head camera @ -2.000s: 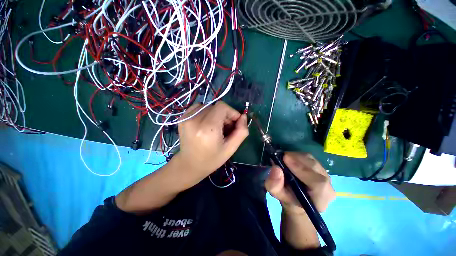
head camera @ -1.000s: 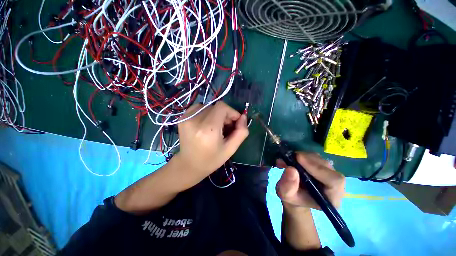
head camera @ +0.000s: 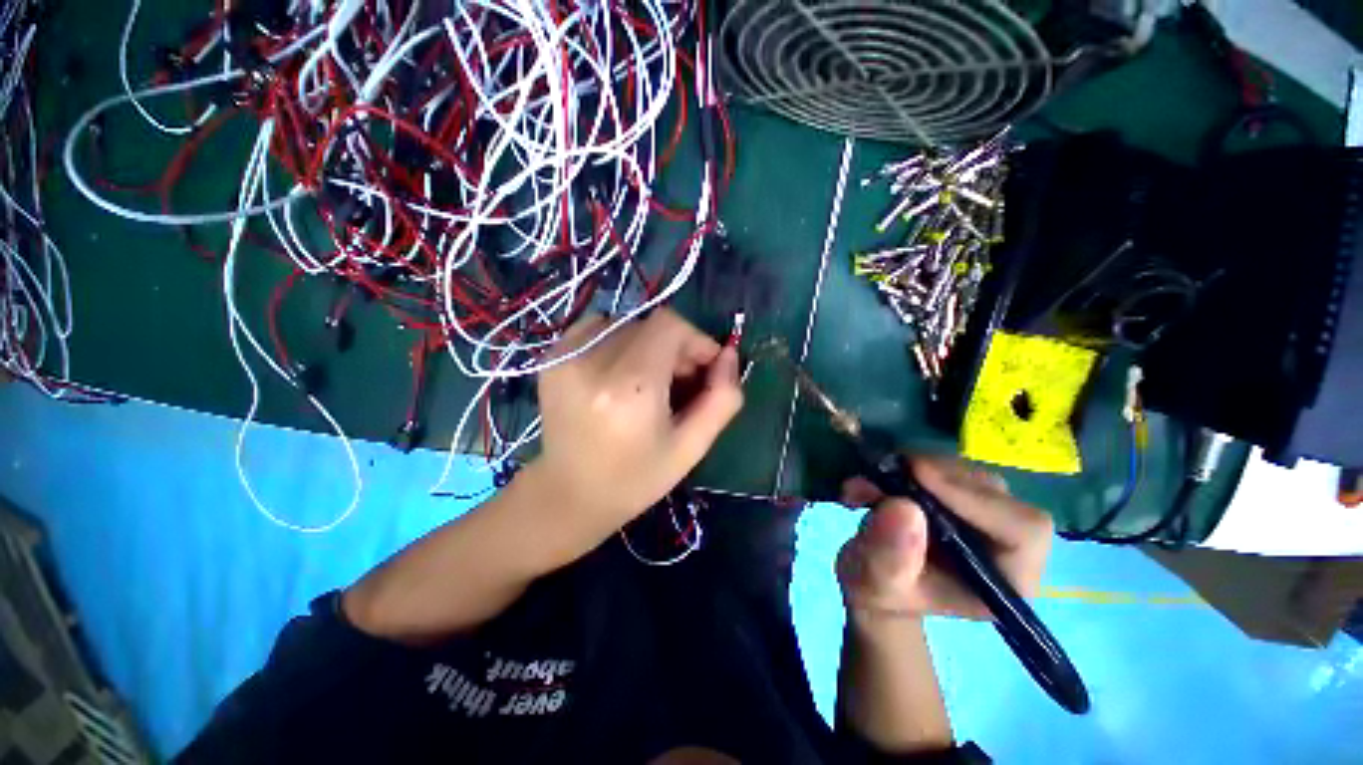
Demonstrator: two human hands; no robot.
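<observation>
My left hand (head camera: 635, 419) pinches a thin red and white wire lead between thumb and fingertips. A small silvery end (head camera: 739, 323) sticks up from the fingertips over the dark patch of the bench. My right hand (head camera: 957, 546) holds a black soldering iron (head camera: 979, 568) like a pen. Its thin metal tip points up and left and is to the right of my left fingertips, apart from them. A large tangled heap of red and white wires (head camera: 493, 165) lies behind and left of my left hand.
A pile of silvery barrel connectors (head camera: 930, 247) lies at right, beside a yellow sponge (head camera: 1028, 404) and a black soldering station (head camera: 1256, 299). A round fan grille (head camera: 882, 72) stands at the back. More wires (head camera: 30, 284) lie far left. The green bench edge (head camera: 195, 416) runs before me.
My right hand has moved right with the soldering iron, and its tip has drawn away from my left fingertips. My left hand has hardly moved. The sponge and station have shifted slightly in view.
</observation>
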